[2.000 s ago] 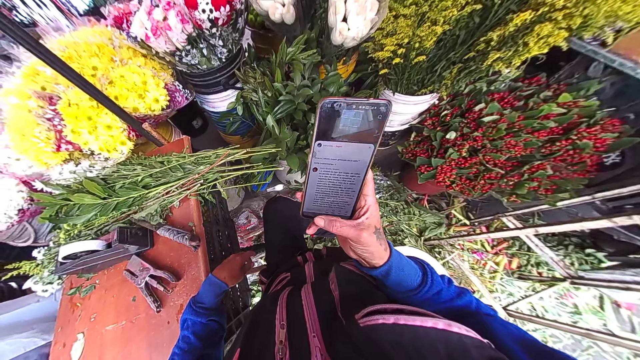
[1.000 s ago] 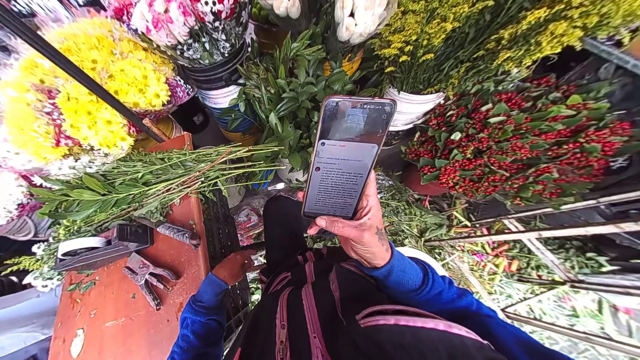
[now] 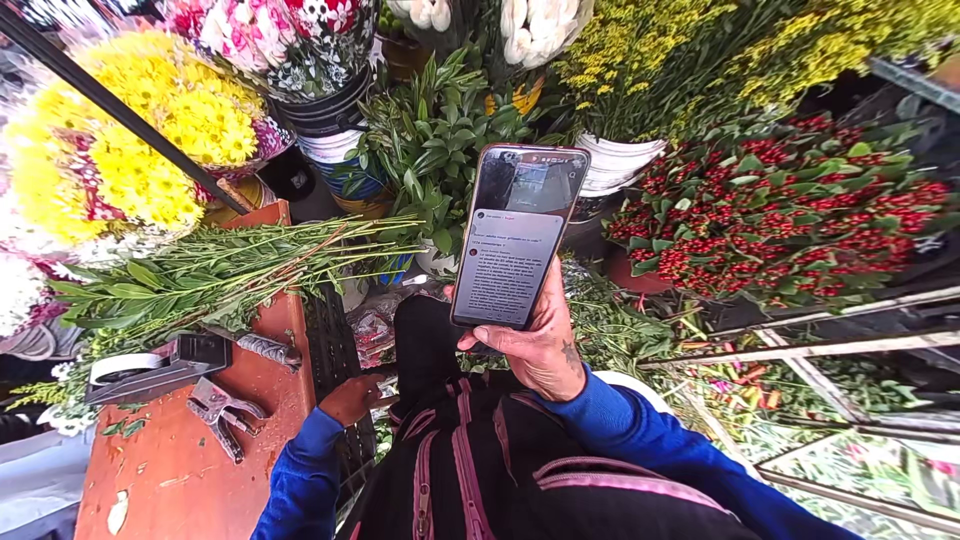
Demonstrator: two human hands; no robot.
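My right hand (image 3: 544,345) grips a smartphone (image 3: 517,240) upright in front of me, its lit screen bearing text. The thumb lies over the phone's lower edge. Low at the left, my left hand (image 3: 352,400) rests beside my dark-clad leg, near the edge of a reddish wooden table (image 3: 187,487); its fingers are partly hidden, and whether it holds something is unclear. On the table are a bundle of cut green stems (image 3: 247,262), a black tape dispenser (image 3: 169,367) with white tape, a roll of grey twine (image 3: 268,349) and a worn metal hand tool (image 3: 223,417).
Yellow flowers (image 3: 142,142) in wrapping stand at the upper left, leafy greens (image 3: 442,142) behind the phone. Red-berried branches (image 3: 780,210) fill the right, below yellow filler flowers (image 3: 652,60). A metal frame (image 3: 817,349) crosses the lower right. A black bag with pink zips (image 3: 465,472) covers my front.
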